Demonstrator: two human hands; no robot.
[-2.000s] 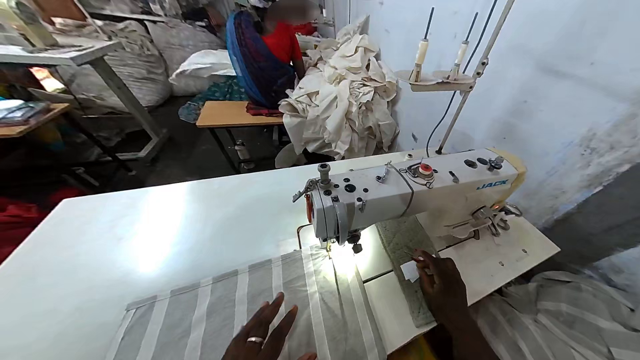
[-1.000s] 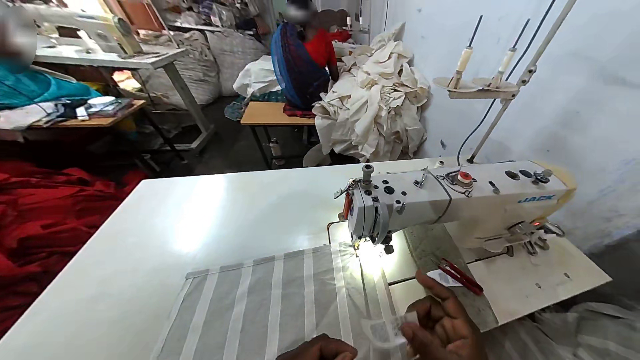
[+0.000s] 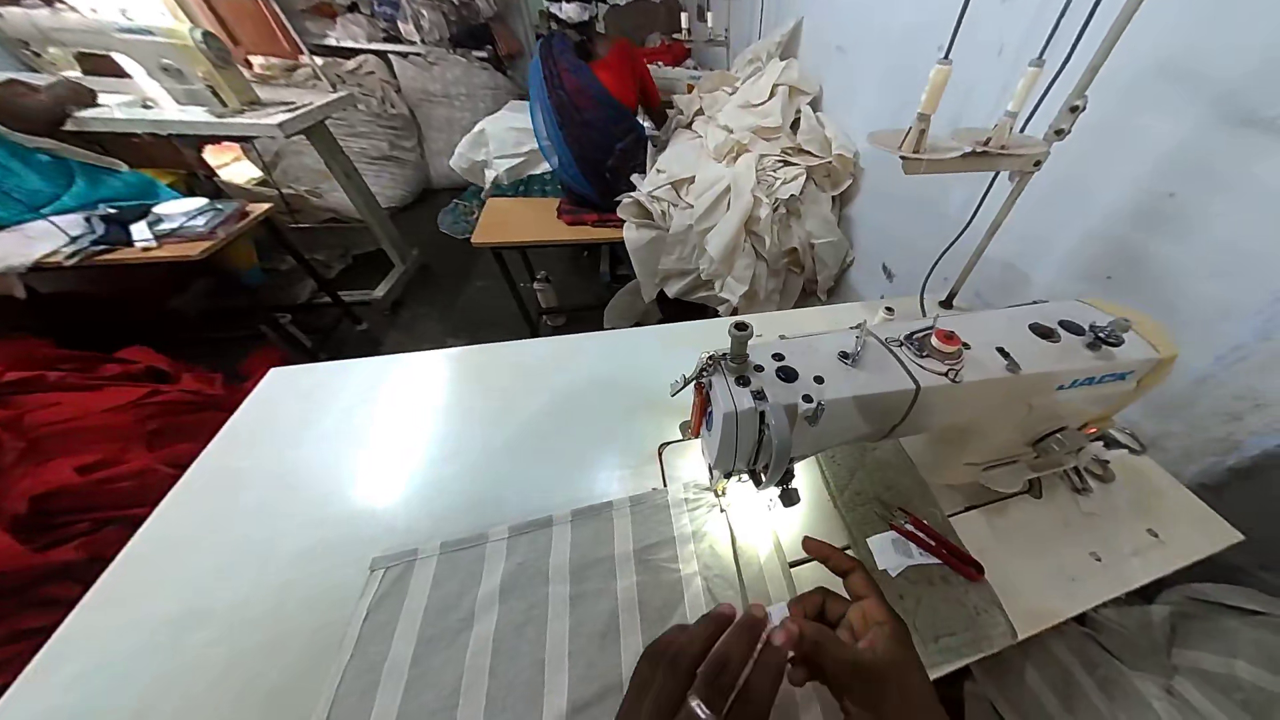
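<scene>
My left hand, with a ring on one finger, and my right hand meet at the lower middle, over the near edge of a grey and white striped cloth. Between their fingertips they hold a small white label. The cloth lies on the white table, its far right part under the lit needle area of a Jack sewing machine. To the right of my right hand, red thread snips and white paper labels rest on the grey-green machine bed.
Thread cones stand on a holder by the wall. More striped cloth hangs at the lower right, and red cloth is heaped at left. Beyond the table are a wooden bench, cream cloth and a person in red and blue.
My right hand has put down the red snips and come left to the label. My left hand has left its spread pose on the cloth and joined it. The view has swung left.
</scene>
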